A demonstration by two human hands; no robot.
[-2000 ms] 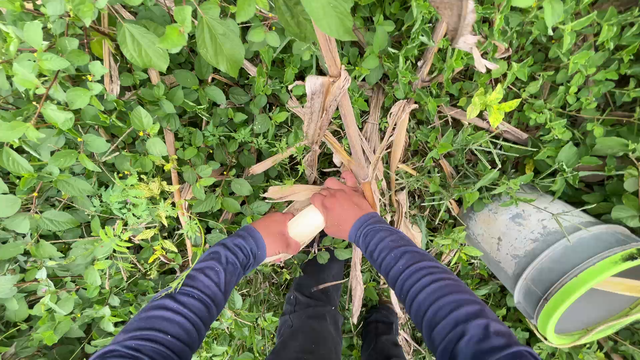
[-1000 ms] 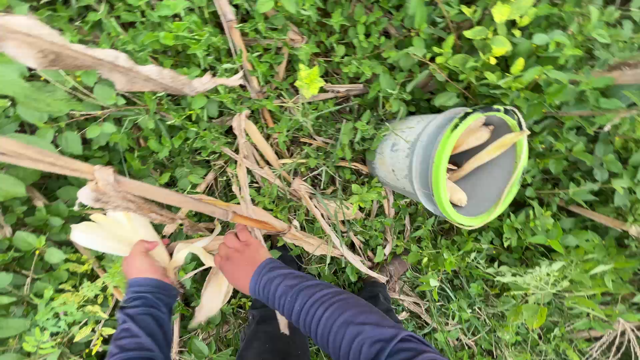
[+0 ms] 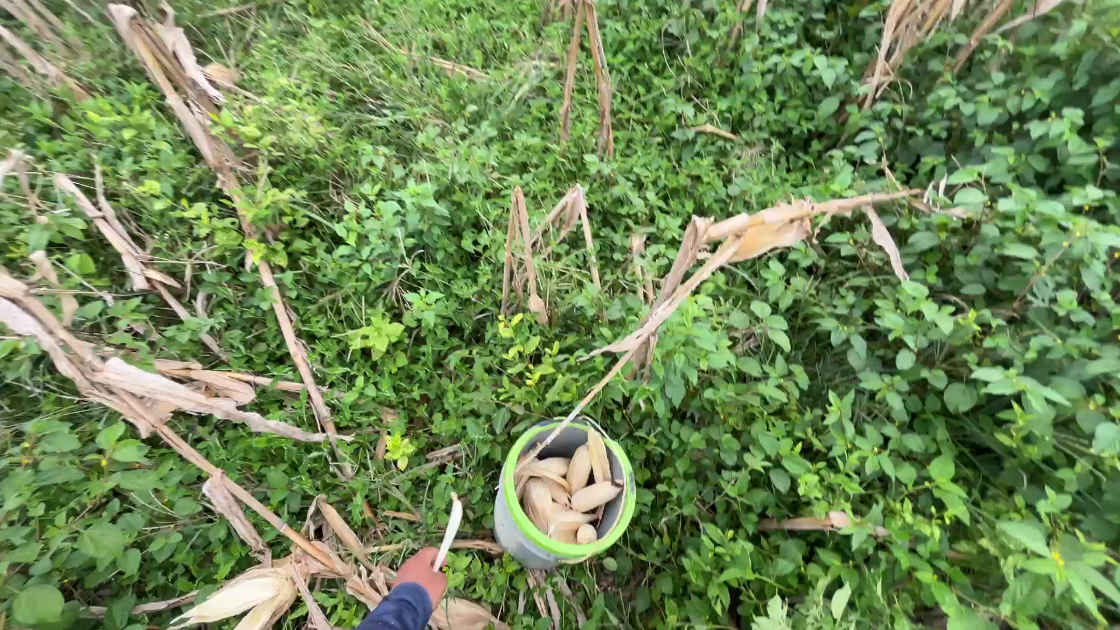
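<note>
My right hand point(image 3: 422, 573), judged by its place as only one hand shows, is low in the head view, left of the bucket, in a dark blue sleeve. It is closed around a slender whitish piece point(image 3: 451, 528) that points up; what this is I cannot tell. Just left of the hand lies a pale, spread corn husk point(image 3: 249, 595) by dry stalks. The grey bucket point(image 3: 516, 547) with a lime-green rim point(image 3: 626, 490) holds several pale corn ears point(image 3: 595, 496) and a long dry strip of leaf or stalk. My left hand is out of view.
Dry corn stalks point(image 3: 289, 328) lean and lie on the left. A bent stalk point(image 3: 779, 219) reaches across the right, above the bucket. Broken stalks point(image 3: 521, 254) stand beyond it. Dense green weeds point(image 3: 945, 385) cover the ground, with dry leaf pieces among them.
The view has swung up and to the right. The pale husked bundle is no longer between both hands. One hand is now nearer the bucket, and more ears show inside it.
</note>
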